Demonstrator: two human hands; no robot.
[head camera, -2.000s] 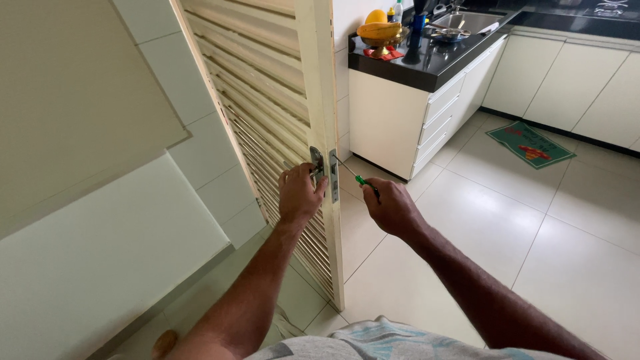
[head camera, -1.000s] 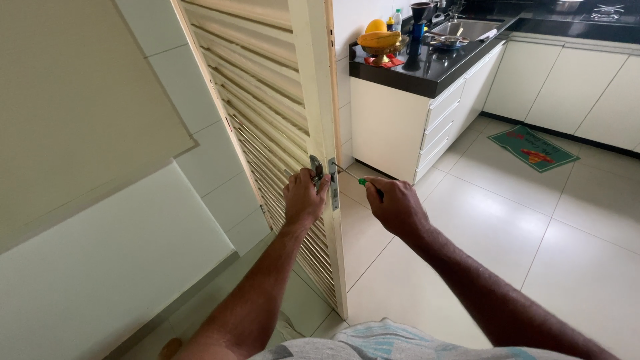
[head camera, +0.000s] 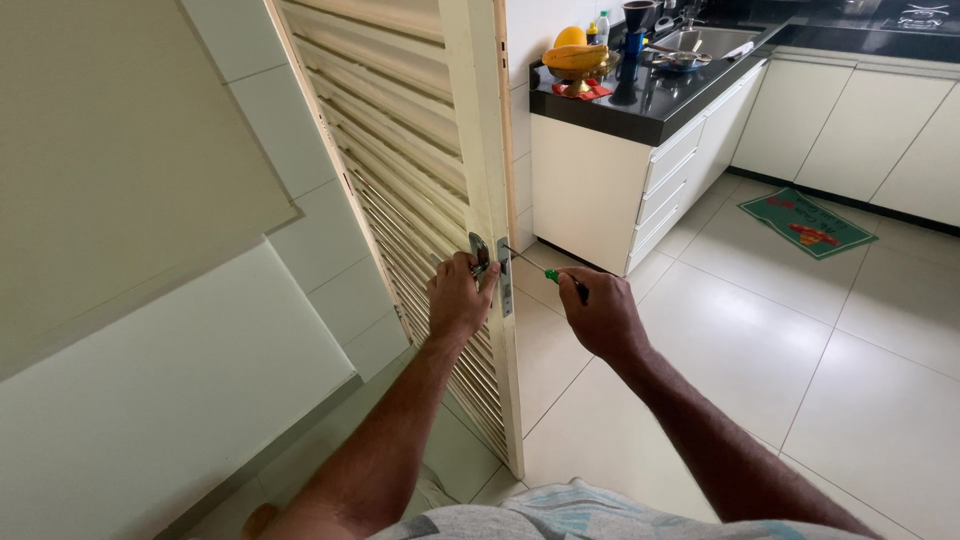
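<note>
A cream louvered door (head camera: 480, 150) stands on end in front of me, with a metal lock faceplate (head camera: 507, 298) set in its narrow edge. My left hand (head camera: 463, 296) grips the metal door handle (head camera: 478, 249) on the louvered face, its thumb near the door's edge. In my right hand (head camera: 602, 309) is a screwdriver with a green handle (head camera: 553, 275). Its thin shaft points left, and the tip meets the upper part of the faceplate. My fingers cover most of the screwdriver's handle. Whether the tip sits in a screw is too small to tell.
Right of the door, a black countertop (head camera: 600, 116) over white cabinets (head camera: 585, 187) holds a fruit bowl (head camera: 581, 71) and a sink (head camera: 709, 41). A green mat (head camera: 806, 223) lies on the tiled floor (head camera: 720, 330). A pale panel (head camera: 172, 375) slants along the left.
</note>
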